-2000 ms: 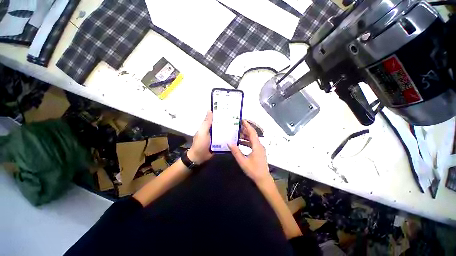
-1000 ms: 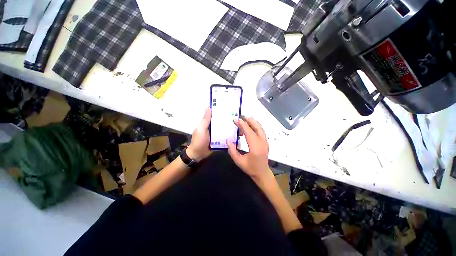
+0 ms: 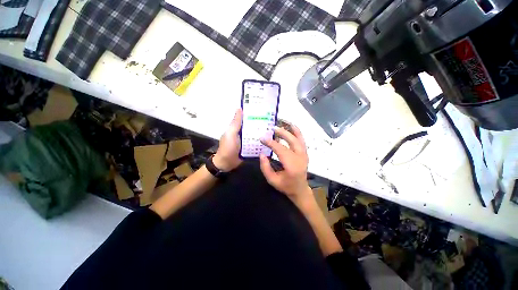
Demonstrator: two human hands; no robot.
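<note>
A smartphone (image 3: 259,116) with a black rim and a bright screen stands upright in my left hand (image 3: 229,148), in front of the table edge. A green bar and what looks like a keyboard show on the screen. My left hand wraps the phone's left side and lower part; a dark band is on that wrist. My right hand (image 3: 291,161) is at the phone's lower right, fingers apart, with fingertips over the lower screen. It holds nothing; I cannot tell whether the fingertips touch the glass.
The cutting machine (image 3: 454,62) stands at the right on its grey base plate (image 3: 335,110). Plaid cloth (image 3: 275,28) lies behind, with a white curved piece (image 3: 295,45). A small box (image 3: 178,68) lies left. Dark scraps (image 3: 401,146) lie right. A green bundle (image 3: 54,167) is lower left.
The phone's screen now shows a green bar and a keyboard-like area. My right fingers have shifted over the lower screen. The phone and hands sit slightly higher in view.
</note>
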